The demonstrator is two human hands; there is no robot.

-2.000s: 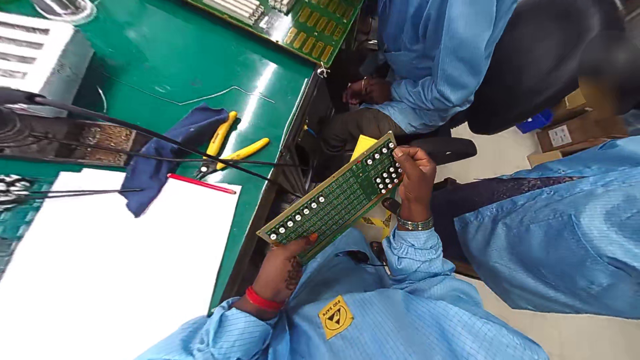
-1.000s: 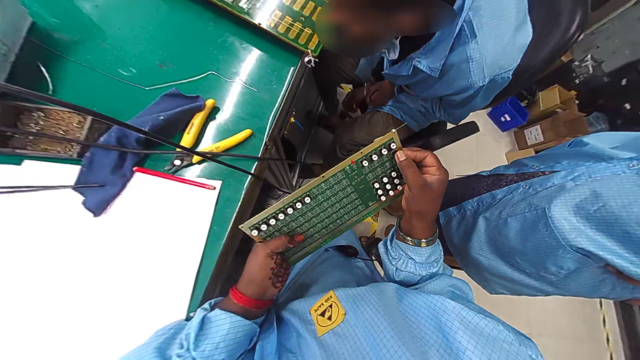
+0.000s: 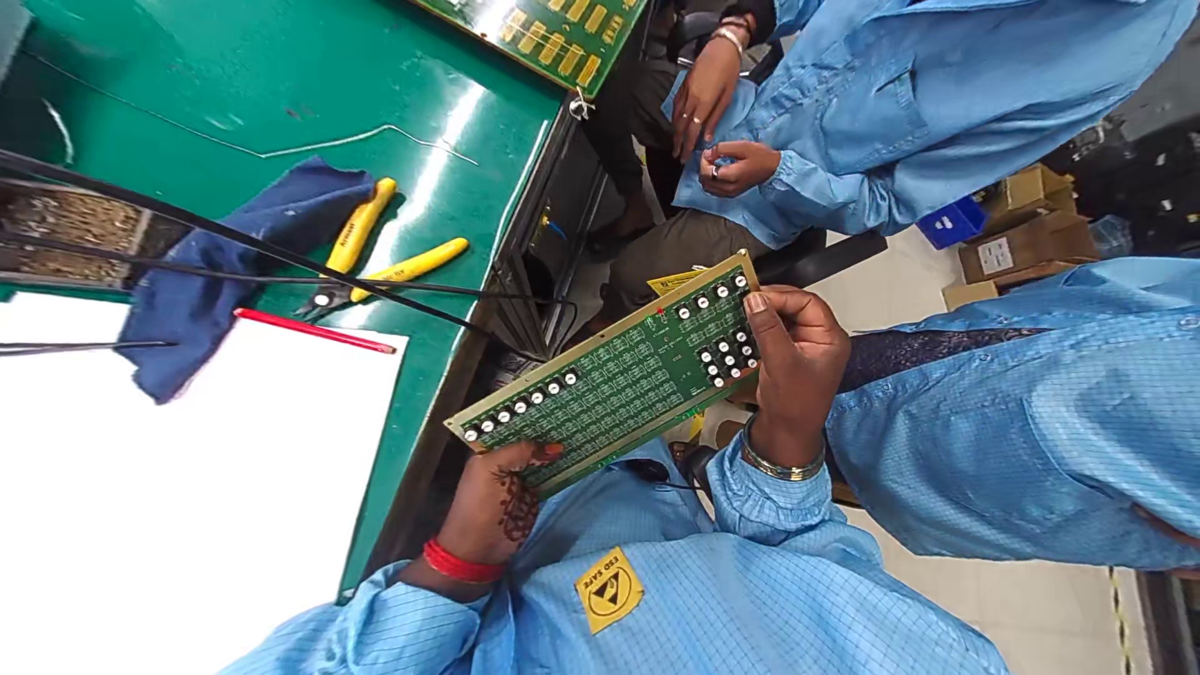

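Note:
A long green printed circuit board (image 3: 619, 375) is held at a slant between both hands, past the edge of the bench. Its upper face shows rows of small parts and several round white-topped components near both ends. My left hand (image 3: 502, 492) grips the lower left end, with the thumb on the face and the other fingers hidden beneath. At the upper right end, my right hand (image 3: 792, 361) pinches the board, thumb on top. Nearest on the bench lie yellow-handled cutters (image 3: 375, 258) with their handles spread, next to a dark blue cloth (image 3: 239, 253).
On the green bench (image 3: 234, 84) are a red pen (image 3: 314, 331), white paper (image 3: 206, 487), a thin wire and another circuit board (image 3: 553, 37). Black cables cross above it. A seated co-worker (image 3: 844, 122) is ahead; another person's blue sleeve (image 3: 1031, 412) is close on the right. Boxes stand beyond.
The seated co-worker's head, in view a second ago, has left the frame, and both of that person's hands now show. The board remains in both of my hands.

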